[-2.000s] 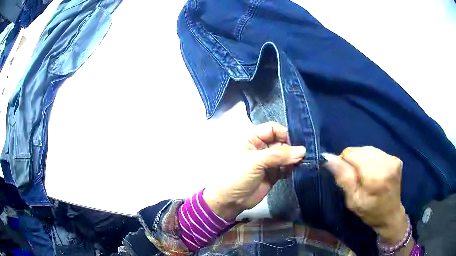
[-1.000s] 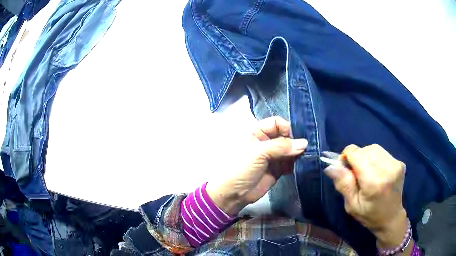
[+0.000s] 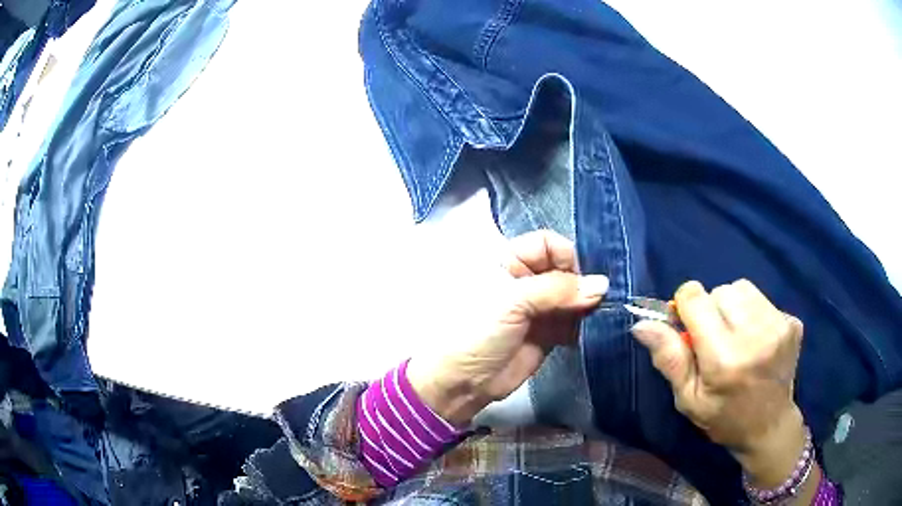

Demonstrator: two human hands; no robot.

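A dark blue denim jacket [image 3: 712, 198] lies on the white table, its pointed collar [image 3: 420, 148] towards the upper left. My left hand [image 3: 524, 321] pinches the edge of the stitched front placket [image 3: 603, 217] between thumb and fingers; grey inner fabric shows behind it. My right hand [image 3: 737, 361] holds small snips [image 3: 651, 310] with orange-red handles mostly hidden by the fingers. The metal blades point left and lie at the placket seam, just right of my left thumb. Any loose thread is too fine to make out.
Lighter grey-blue denim garments [image 3: 59, 237] lie along the table's left side. The white table [image 3: 247, 247] has a curved-looking front edge, with dark garments [image 3: 158, 445] below it. My plaid clothing shows at the bottom.
Since the earlier frames the orange-red handles have come into view and the blades show more clearly at the seam. The jacket shifted slightly right and up from the first frame. My left hand keeps its pinch.
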